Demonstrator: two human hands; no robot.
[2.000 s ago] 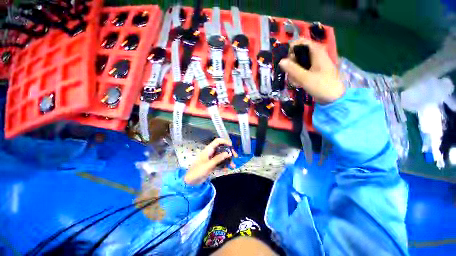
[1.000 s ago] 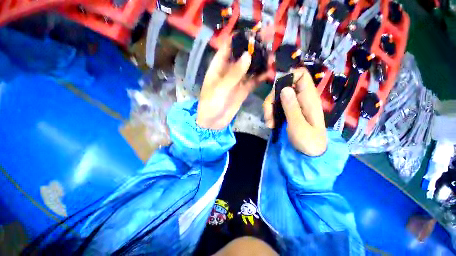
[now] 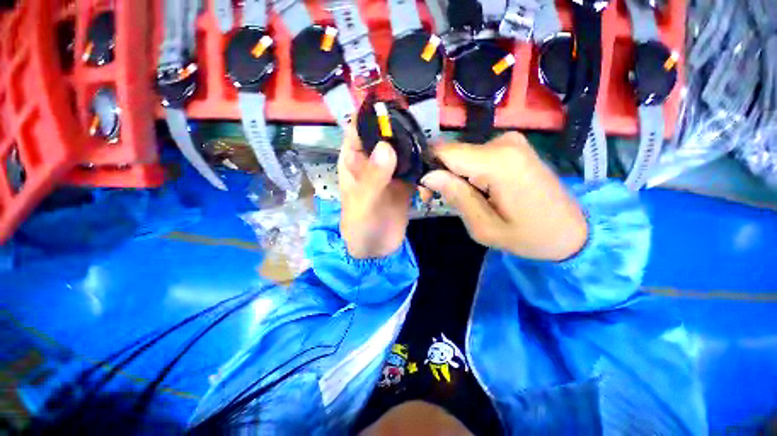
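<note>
My left hand (image 3: 371, 192) holds a black watch head (image 3: 394, 145) with an orange pull tab on its face, above the lap and just in front of the red tray's near edge. My right hand (image 3: 511, 196) touches the lower right side of the watch head, fingertips pinched on a small dark piece, which looks like the end of a black watch strap; most of it is hidden by the fingers. Whether strap and head are joined cannot be told.
A red tray (image 3: 294, 112) ahead holds several watches with grey straps (image 3: 258, 136) hanging over its edge, some with black straps (image 3: 586, 94). More red trays (image 3: 128, 166) stand left. Bagged grey straps (image 3: 733, 94) lie right. Clear film (image 3: 281, 213) lies by my left sleeve.
Two seconds ago my right hand was over the tray's right part; now it is at the watch head in my left hand. Since one second ago the hands have come together and the view has shifted.
</note>
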